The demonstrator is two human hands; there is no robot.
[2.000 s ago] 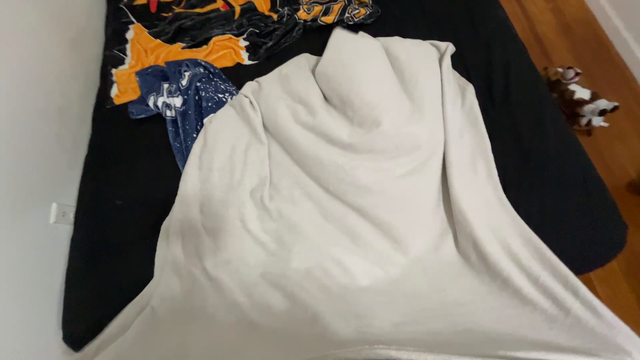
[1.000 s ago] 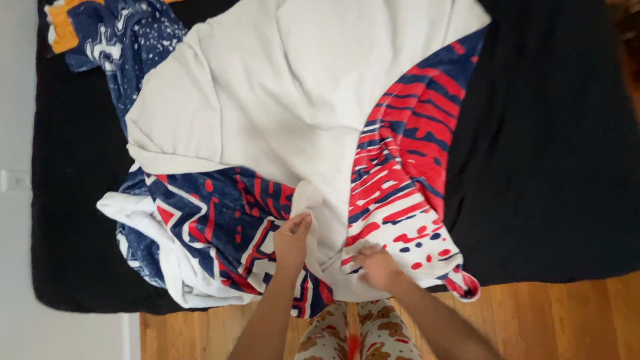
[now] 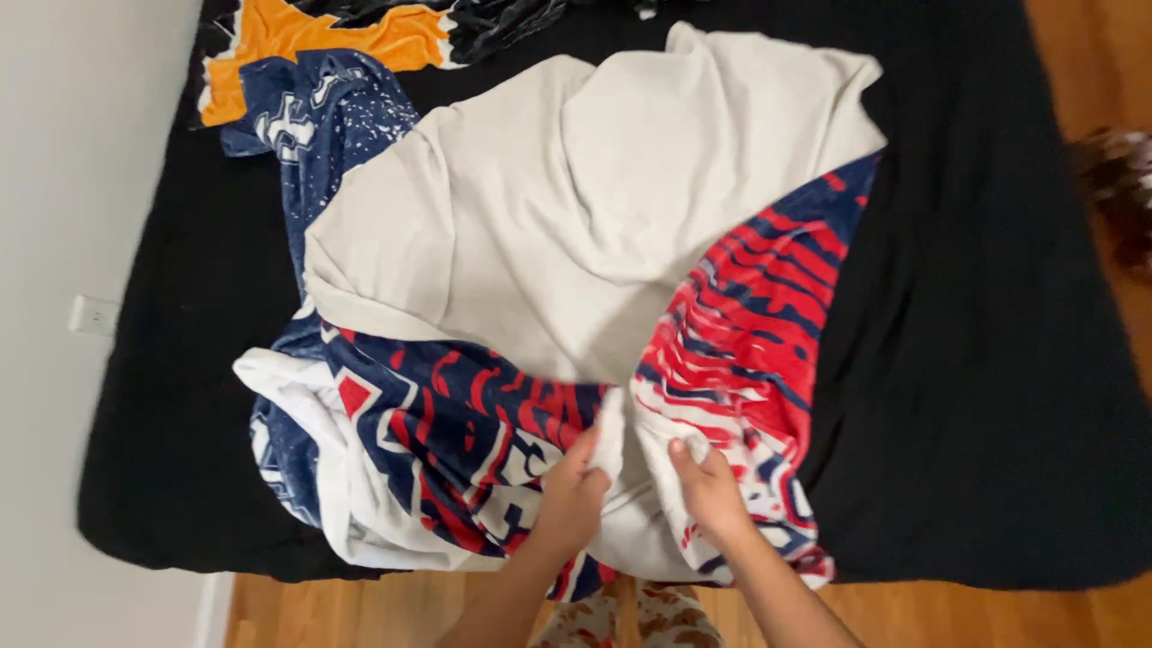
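A fleece blanket [image 3: 540, 216] lies bunched on a black-covered bed, its off-white side up across the middle. Two folded-over parts show its red, navy and white printed side. My left hand [image 3: 576, 493] pinches the edge of the left printed part at the lower middle. Just right of it, my right hand [image 3: 708, 486] grips the edge of the right printed part, thumb on top. A short gap of off-white fleece lies between the hands. Fingertips under the cloth are hidden.
A navy and white blanket [image 3: 360, 108] lies along the left, partly under the fleece. An orange and black blanket [image 3: 396, 36] is at the top. The black bed cover [image 3: 954, 360] extends right. A wall outlet [image 3: 94, 315] is at left, wood floor [image 3: 360, 612] below.
Two seconds ago the off-white side spread to the bottom of the view and no hands showed. Now printed parts are turned up and both hands are on the blanket.
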